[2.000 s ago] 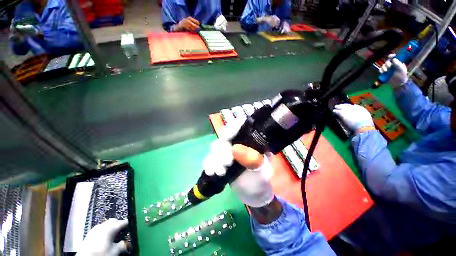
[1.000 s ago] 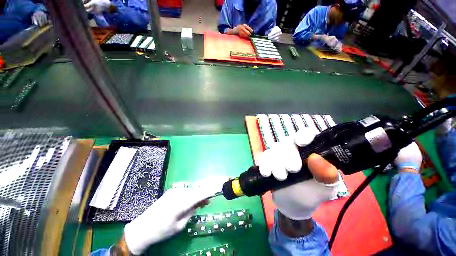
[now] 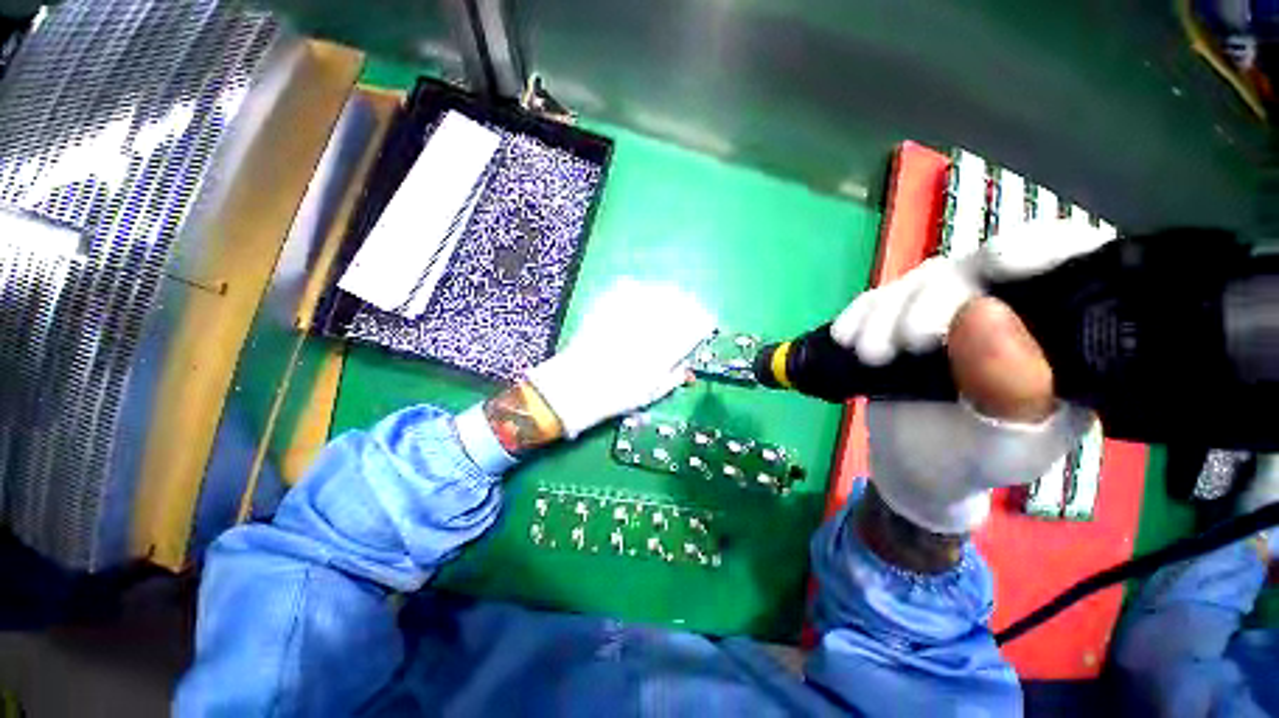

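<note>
My right hand, in a white glove with a bare thumb, is closed around the black electric screwdriver, which points left. Its thin bit reaches the far green circuit board. My gloved left hand lies over that board's left part, fingertips beside the bit; the glove is overexposed and hides what the fingers touch. A second board and a third board lie nearer me on the green mat.
The black screw tray holds screws and a white strip at upper left. Ribbed silvery sheets and tan edging stand far left. Boards with white strips lie on the red mat. A blue sleeve is at lower right.
The view has tilted down and moved in. My left hand went from the screw tray to the far board and stays beside the bit. My right hand keeps its hold on the screwdriver.
</note>
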